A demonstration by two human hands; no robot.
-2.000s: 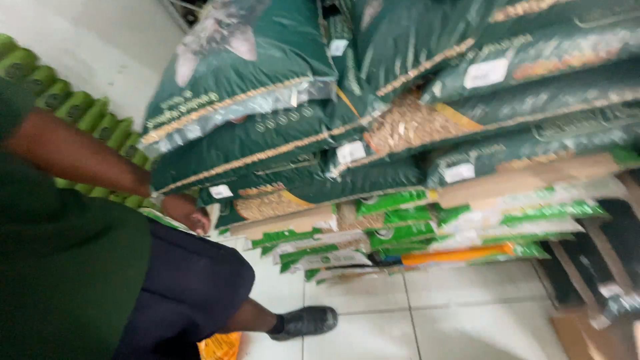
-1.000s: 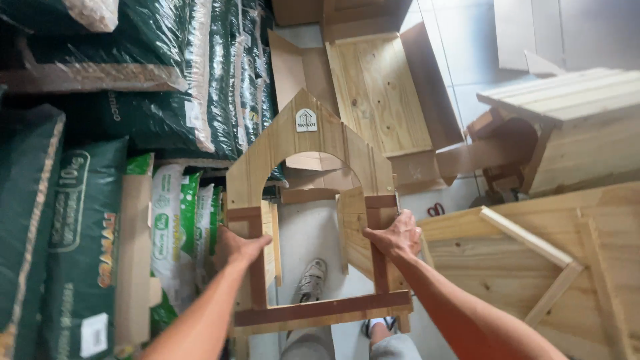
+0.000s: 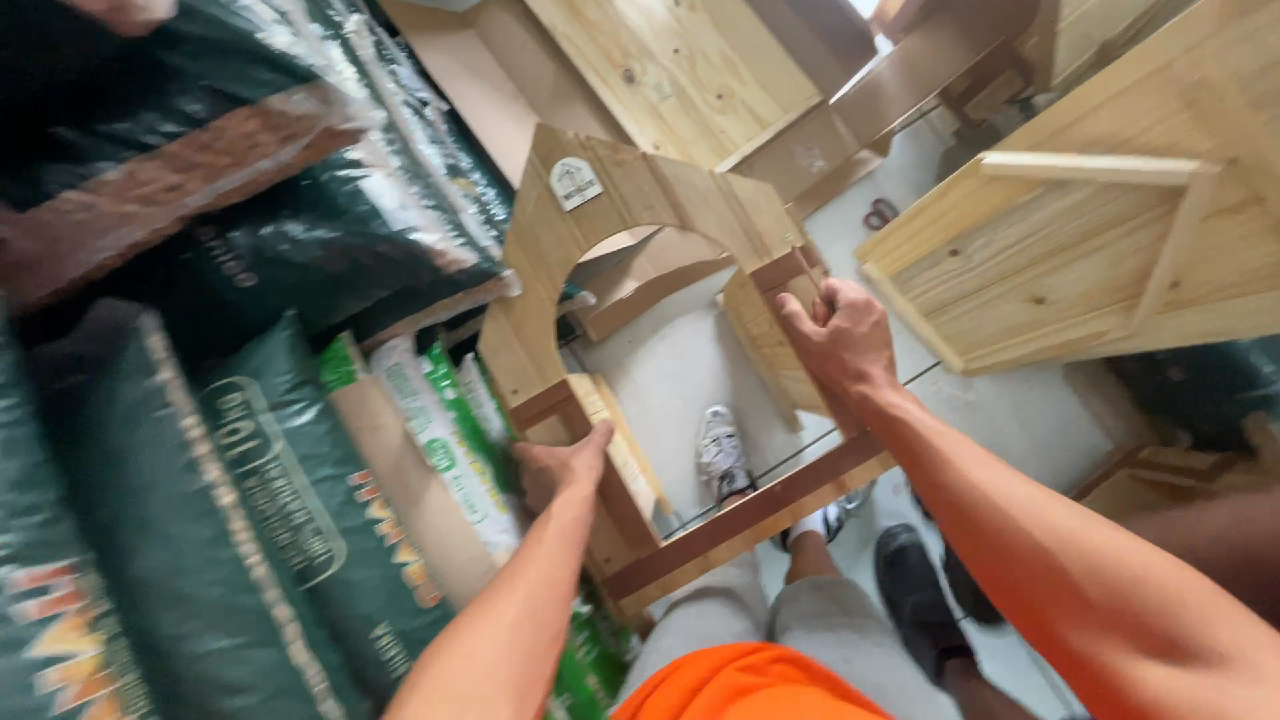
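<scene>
A wooden house-shaped frame (image 3: 650,185), with a gabled top, an arched opening and a small white plaque, is held upright or nearly so before my body. My left hand (image 3: 562,465) grips its left post, thumb on the front. On the right post, my right hand (image 3: 840,330) has its fingers curled around the upper part. A reddish-brown wooden bar (image 3: 750,515) runs across the bottom. My shoes and the floor show through the opening.
Green bags (image 3: 270,520) are stacked along the left. An open cardboard box (image 3: 500,80) with a pine panel (image 3: 680,70) lies ahead. Another wooden panel (image 3: 1080,240) is at right, near red-handled scissors (image 3: 880,214). Another person's dark shoe (image 3: 910,590) stands close at lower right.
The view has swung from the bag stack and another person to the wooden frame. Since one second ago, both my hands have stayed on its posts, and the frame now appears tilted in view.
</scene>
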